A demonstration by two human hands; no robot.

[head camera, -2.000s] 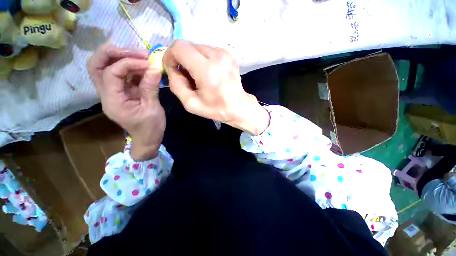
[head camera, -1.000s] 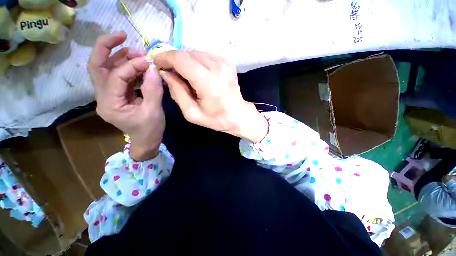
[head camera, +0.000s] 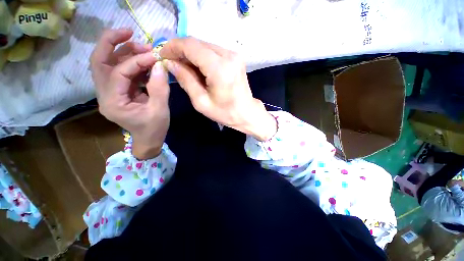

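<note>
A small yellow and blue plush piece (head camera: pixel 161 45) is pinched between the fingertips of both my hands near the table's front edge. It is mostly hidden by the fingers. My left hand (head camera: pixel 133 84) holds its lower left side with thumb and index finger, the other fingers raised and curled. My right hand (head camera: pixel 216 76) closes thumb and index finger on its right side. A yellow cord or strip (head camera: pixel 138 21) runs up and left from the piece across the table. No needle can be made out.
Yellow plush toys, one printed "Pingu" (head camera: pixel 34 18), lie at the table's upper left. Blue-handled snips (head camera: pixel 243 6) lie at the top edge. An open cardboard box (head camera: pixel 369 107) stands below the table at right, another (head camera: pixel 84 153) at left. A person's grey sleeve (head camera: pixel 441 204) shows at far right.
My right hand has moved off and back to the piece with small shifts, and its fingertips now meet my left thumb. The view has shifted slightly, with the plush toys and snips nearer the top edge.
</note>
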